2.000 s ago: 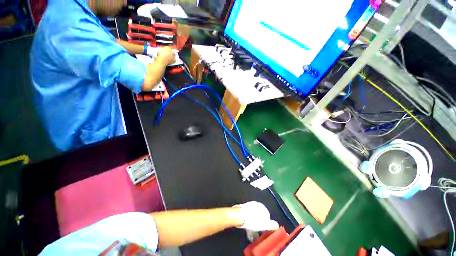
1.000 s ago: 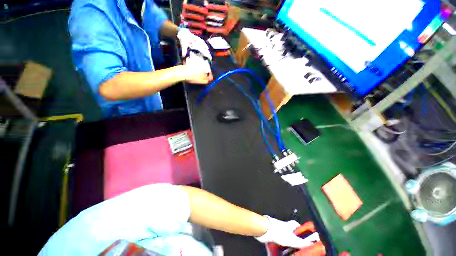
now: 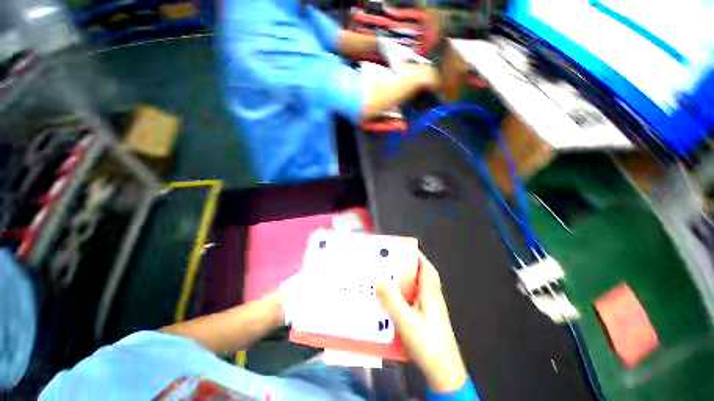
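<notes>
A flat square box (image 3: 348, 298) with its white underside up and dark corner dots lies on an orange-red pad (image 3: 313, 340), held above the pink surface. My left hand (image 3: 294, 301), white-gloved, holds its left side; its fingers blend with the white underside. My right hand (image 3: 419, 313), with a blue band at the wrist, grips the right side, thumb on the underside. A small white piece (image 3: 352, 359) shows below the pad; what holds it is unclear.
A black mouse (image 3: 432, 186), blue cables (image 3: 513, 188) and a silvery splitter (image 3: 542, 274) lie on the black mat. An orange pad (image 3: 626, 324) lies on the green surface. A coworker (image 3: 286, 86) works at the upper left.
The view has swung left. My left hand has moved from the pads at the bench's lower edge to the held box and pad. My right hand has come into view gripping them.
</notes>
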